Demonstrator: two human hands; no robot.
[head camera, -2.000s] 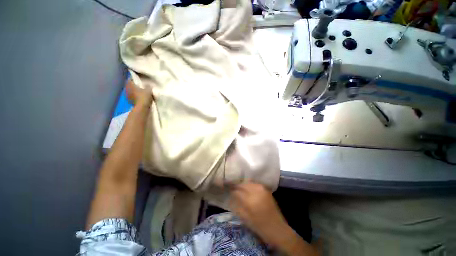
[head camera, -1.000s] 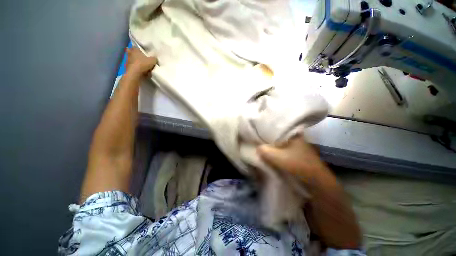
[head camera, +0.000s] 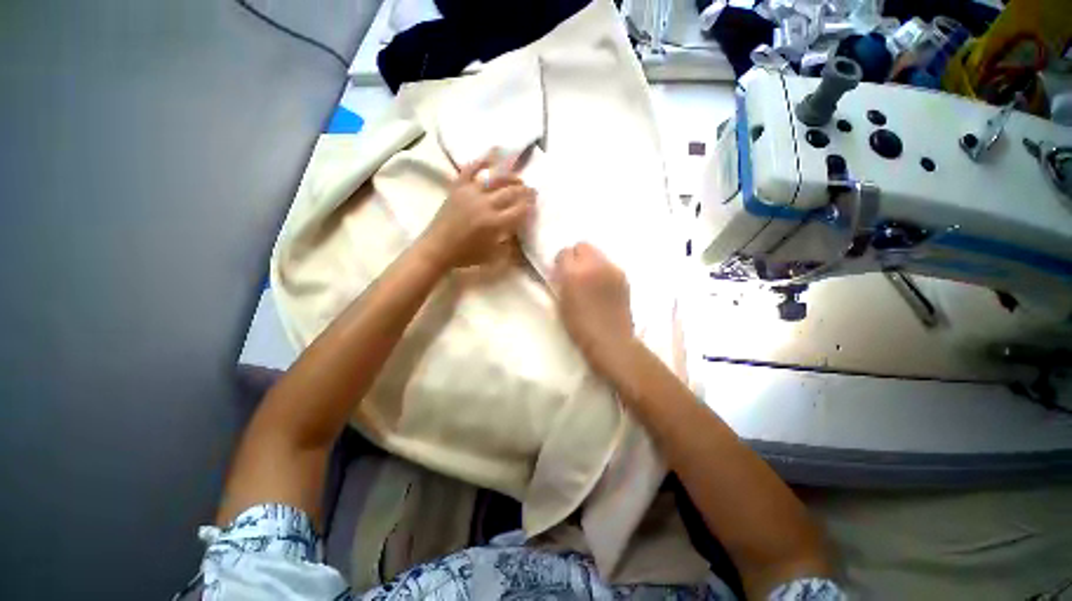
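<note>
A large cream garment piece lies spread on the machine table left of the needle and hangs over the front edge toward my lap. A whiter small fabric piece lies on its upper part. My left hand grips cloth at the lower end of this piece, near a dark slit. My right hand is closed at the edge just right of the slit; the cloth in its fingers is mostly hidden. The sewing machine head stands to the right, its presser foot away from the cloth.
Silver thread snips lie on the machine bed. A dark cloth lies at the back left. Bobbins and spools sit behind the head. A grey wall bounds the left. More cream cloth is below the table at right.
The garment has been turned and laid flatter on the table. My left hand has moved right from its left edge, and my right hand has moved up from the lap side onto it.
</note>
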